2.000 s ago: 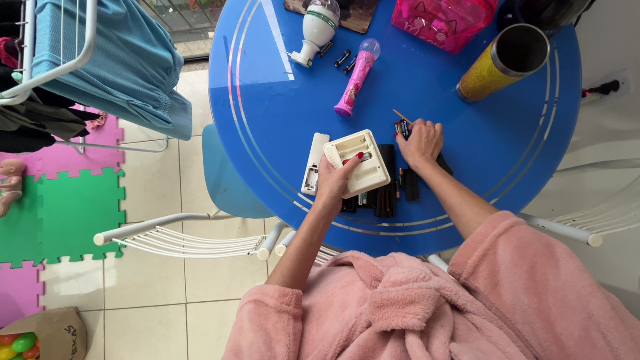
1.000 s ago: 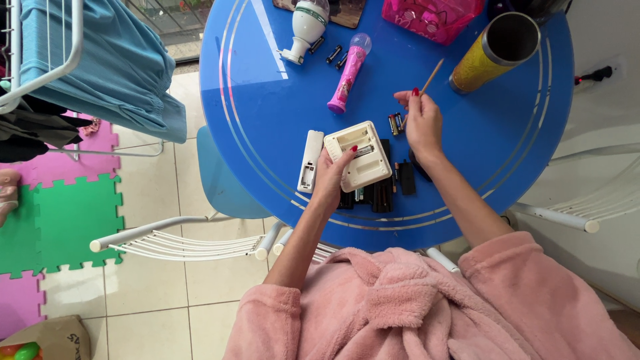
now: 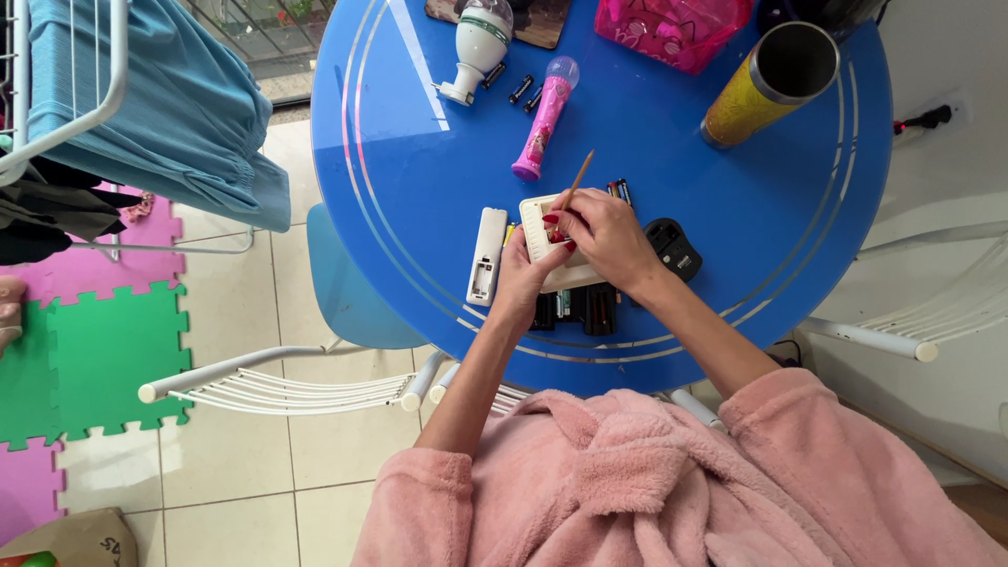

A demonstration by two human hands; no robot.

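Observation:
My left hand grips the near left edge of a cream plastic battery case, tilted above the blue table. Over the case, my right hand holds a thin wooden stick that points up and away; its fingers reach into the case and partly hide the inside. Left of them lies a white remote control with its battery bay uncovered. Just beyond my right hand are some batteries. A black computer mouse, underside up, lies to the right, and black devices lie below the case.
Farther back stand a pink toy microphone, loose batteries, a white bulb-shaped lamp, a pink container and a yellow tumbler. A clothes rack is at left; white chairs flank the table.
My right hand has moved left and toward me with the stick, from beside the batteries to over the case. The black mouse now shows to the right.

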